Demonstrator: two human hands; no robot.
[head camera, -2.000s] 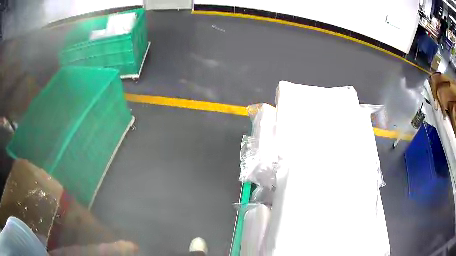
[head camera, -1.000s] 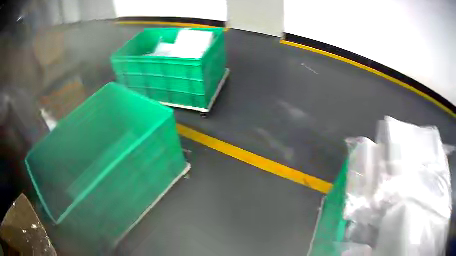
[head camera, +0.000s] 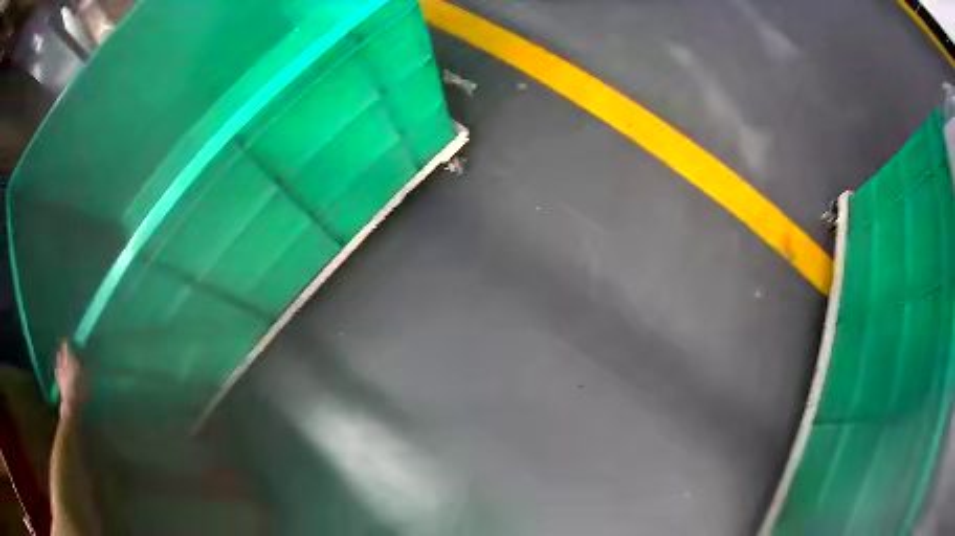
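A large green plastic tub (head camera: 262, 157) on a pale wheeled base fills the left side of the view, its open top facing left. My left hand (head camera: 68, 379) is at the far left, at the near corner of the tub's rim, with the forearm running down to the bottom edge. The hand is small and blurred, but its fingers appear closed over the rim. My right hand is out of the picture.
A second green bin (head camera: 890, 335) on a pale base stands at the right edge, partly cut off. Grey floor (head camera: 545, 314) lies between the two, crossed by a yellow line (head camera: 649, 131). Blurred shiny material shows at the top left.
The view has turned down and come closer to the left tub. My left hand now shows at its rim. The far bin and the wrapped packs have left the view.
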